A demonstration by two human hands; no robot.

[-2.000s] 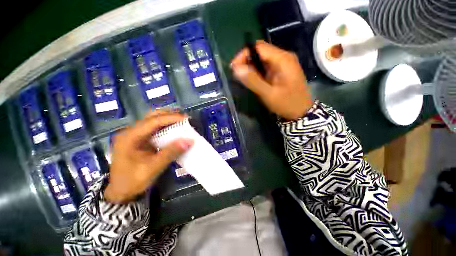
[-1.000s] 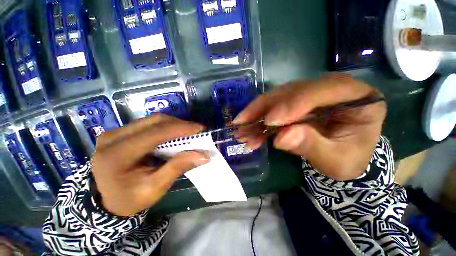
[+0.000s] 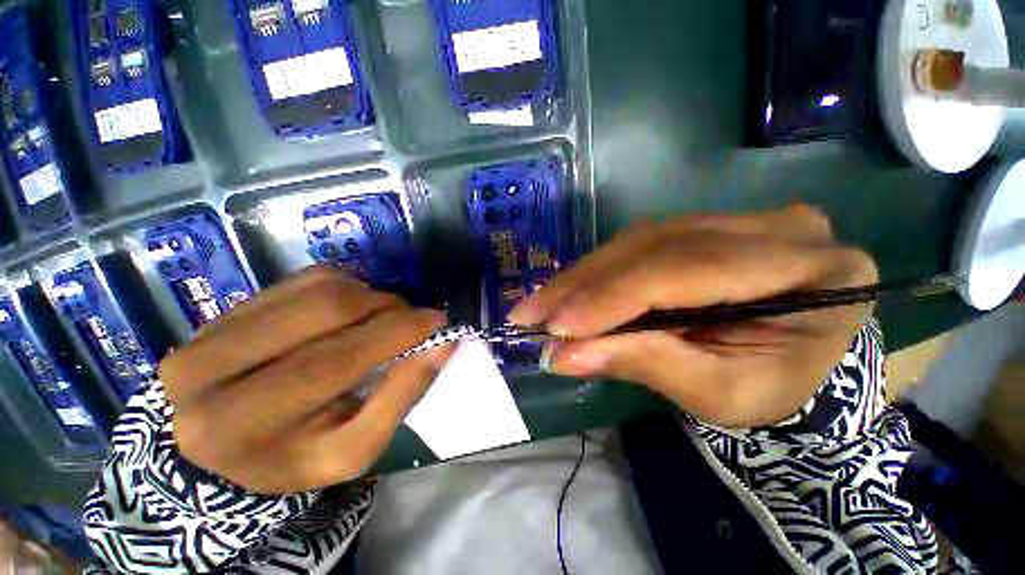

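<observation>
My left hand [image 3: 298, 382] pinches a white sticker sheet [image 3: 470, 407] with a row of dark dots along its upper edge; the sheet hangs down from the fingers. My right hand [image 3: 719, 315] holds dark tweezers [image 3: 776, 306] nearly level, with their tip touching or very close to the dotted edge beside my left fingertips. Whether a sticker is at the tip, I cannot tell. Blue phone bodies [image 3: 519, 208] lie in two rows of pockets in a clear blister tray [image 3: 580, 112] behind and left of my hands; the hands cover parts of the near row.
A glossy black device [image 3: 815, 67] lies on the dark green bench mat [image 3: 663, 124] at the upper right. Beside it are two white round fan bases [image 3: 942, 129], [image 3: 1003, 253] at the right edge. A dark cord hangs over the wearer's light clothing at the bottom.
My right hand has come from beside the tray to the sheet, and the tweezers now reach its dotted edge. My left hand has tilted the sheet. The view has moved closer.
</observation>
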